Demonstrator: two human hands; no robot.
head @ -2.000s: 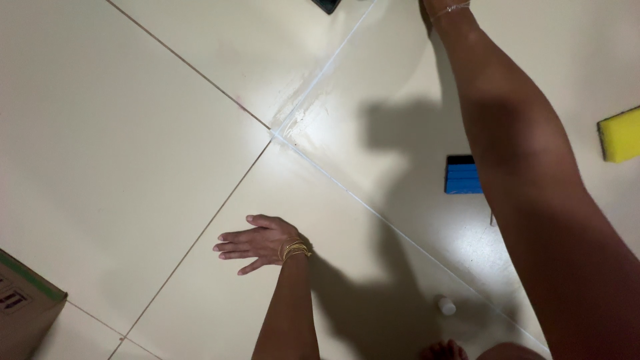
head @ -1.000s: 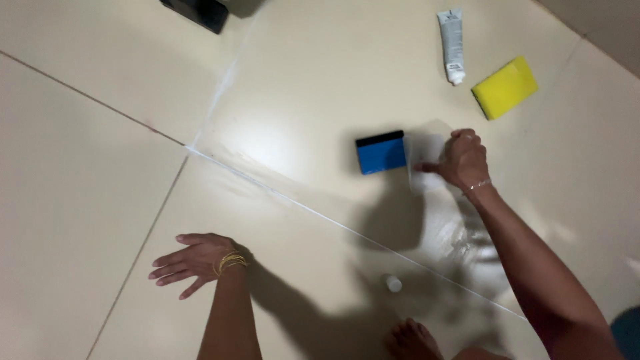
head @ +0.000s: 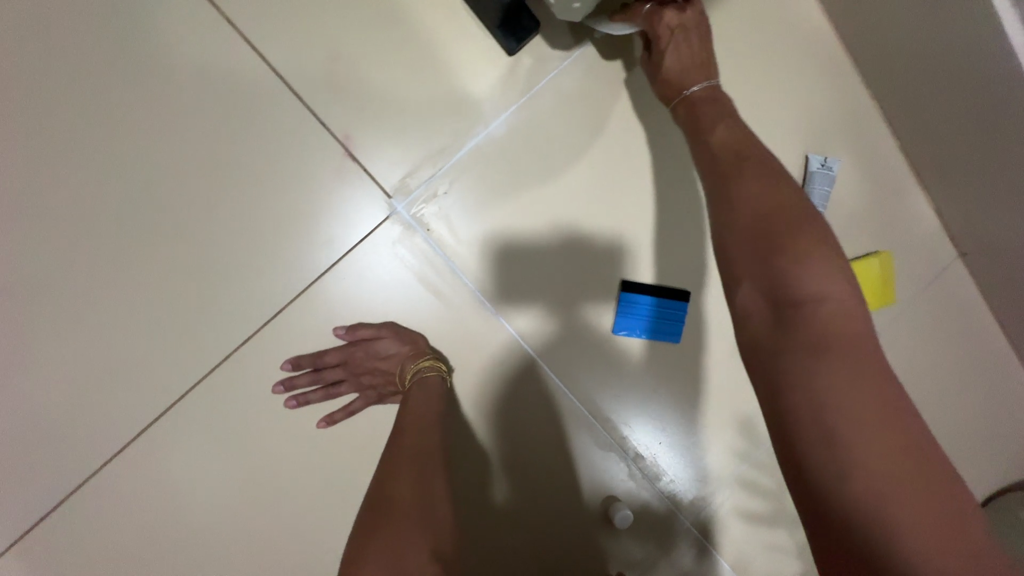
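Note:
My left hand [head: 360,368] lies on the tiled floor with its fingers spread and nothing in it. At the top edge my right hand [head: 676,48] touches a whitish object [head: 616,24], perhaps a cloth or a bag; the fingers are partly cut off, so its grip is unclear. White grout lines [head: 500,316] meet dark joints [head: 288,308] at a tile corner, with whitish smears around it. A blue squeegee card [head: 651,314] with a black edge rests between my arms. A small white cap [head: 619,514] stands near the bottom.
A black object [head: 512,28] lies at the top, left of my right hand. Beyond my right forearm are a white tube [head: 821,184] bearing writing and a yellow sponge [head: 876,280], both partly covered by the arm. A wall [head: 944,120] borders the floor at the right.
My right hand has gone from beside the blue squeegee card, where a clear plastic sheet or bag was, up to the top edge. My left hand stays flat on the floor. The view has shifted.

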